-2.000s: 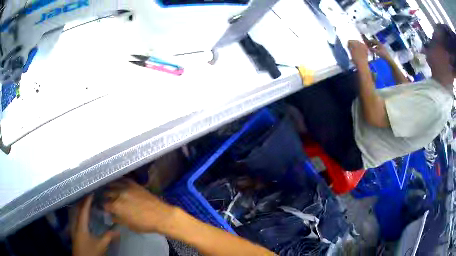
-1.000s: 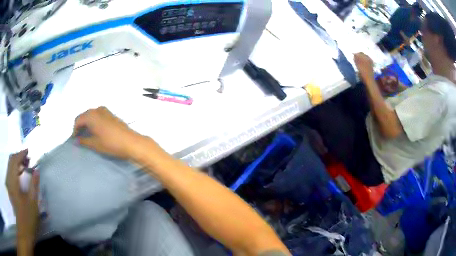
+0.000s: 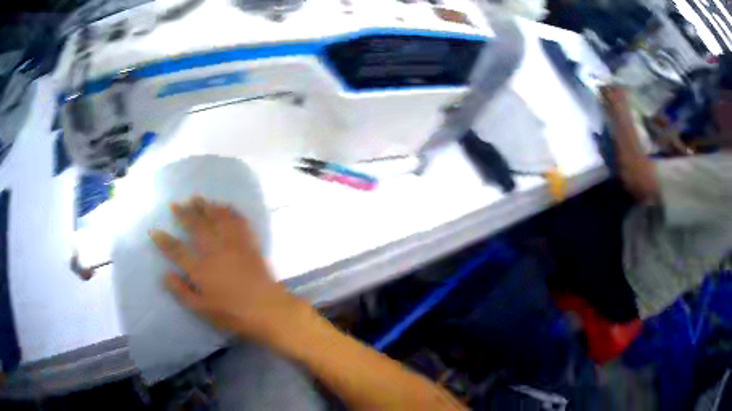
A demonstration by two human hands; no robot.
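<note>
A pale grey cut panel (image 3: 189,325) lies on the white machine table, its rounded end towards the machine and its lower end over the table's front edge. My right hand (image 3: 217,261) lies palm down on the panel with fingers spread, a little blurred. My left hand is not in view. The white sewing machine (image 3: 273,68) with a blue stripe stands behind; its needle area (image 3: 100,140) is at the left, blurred.
Pink and blue thread snips (image 3: 341,174) and a black object (image 3: 487,160) lie right of the panel. A yellow piece (image 3: 555,184) is at the table edge (image 3: 385,265). A person in a light shirt (image 3: 682,225) sits at the right by a red stool (image 3: 606,333).
The panel has come up from below the table edge onto the table top. My right hand now lies flat on it. My left hand has gone out of view. The view has shifted.
</note>
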